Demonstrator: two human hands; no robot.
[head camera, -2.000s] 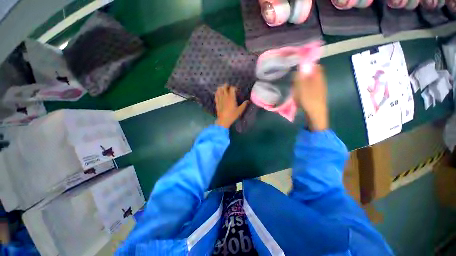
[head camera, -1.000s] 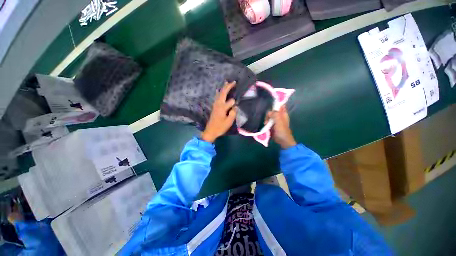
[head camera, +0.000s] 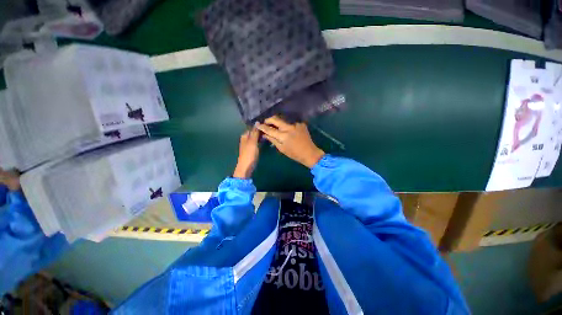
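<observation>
A dark grey dotted bubble bag (head camera: 268, 52) lies across the pale rail in front of me, its open end with a loose see-through flap towards me. The headphones do not show; the bag hides what it holds. My left hand (head camera: 248, 151) is at the bag's near left corner, its fingers closed on the edge. My right hand (head camera: 291, 138) is beside it, fingertips meeting the left hand's at the same corner and pinching the bag's edge.
Opened white retail boxes (head camera: 117, 104) stand in rows at the left. Flat box blanks (head camera: 524, 132) lie at the right. More dark bags (head camera: 403, 7) are on the belt. A blue bin (head camera: 194, 206) and brown cartons (head camera: 447, 212) are below the bench. Another person's blue sleeve (head camera: 28, 227) shows far left.
The headphones went into the bag and are out of sight. My right hand let go of the pink band and moved left to the bag's corner, beside my left hand. The view has shifted.
</observation>
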